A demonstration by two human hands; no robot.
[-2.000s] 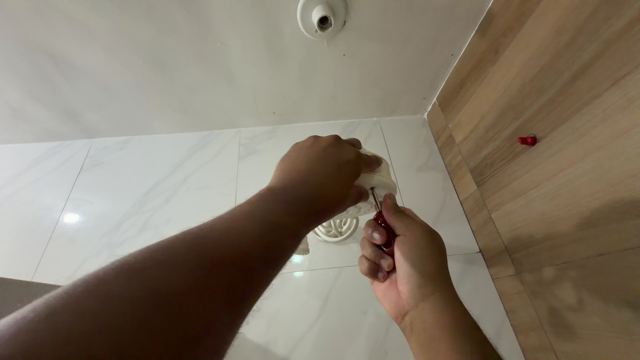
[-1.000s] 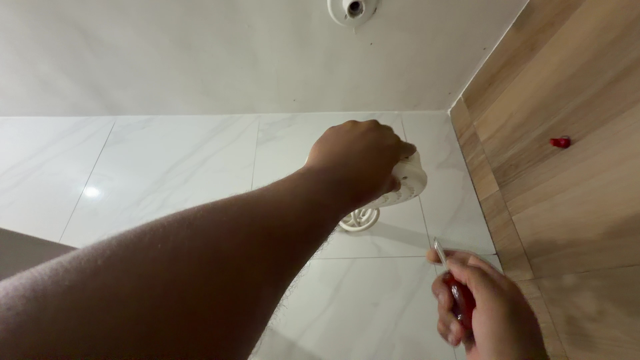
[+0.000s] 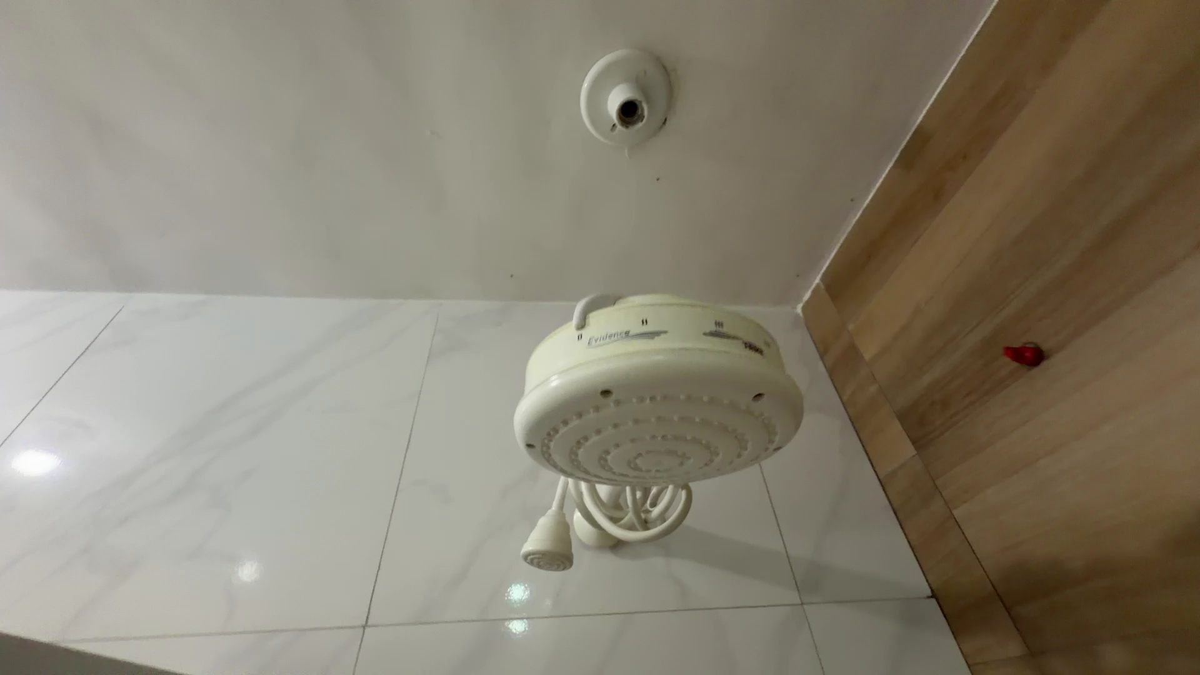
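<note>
A round cream plastic electric shower head (image 3: 659, 403) hangs in the middle of the view, its perforated spray face turned down toward me. Small dark screw holes show along the rim of that face, and a selector lever (image 3: 589, 309) sits at the top left of its body. Below and behind it is a coiled white hose (image 3: 647, 525), with a small hand shower (image 3: 548, 542) hanging at its left. Neither my left hand nor my right hand is in view, and the red-handled screwdriver is out of view too.
A white lamp holder without a bulb (image 3: 626, 98) is fixed to the ceiling (image 3: 281, 169). Marble-look tiles (image 3: 234, 450) cover the wall behind the shower. On the wood-look wall (image 3: 1078, 234) at the right is a small red fitting (image 3: 1024, 354).
Both my hands have left the view, the left from the shower head and the right with the red-handled screwdriver. The shower head, earlier largely covered, now shows whole.
</note>
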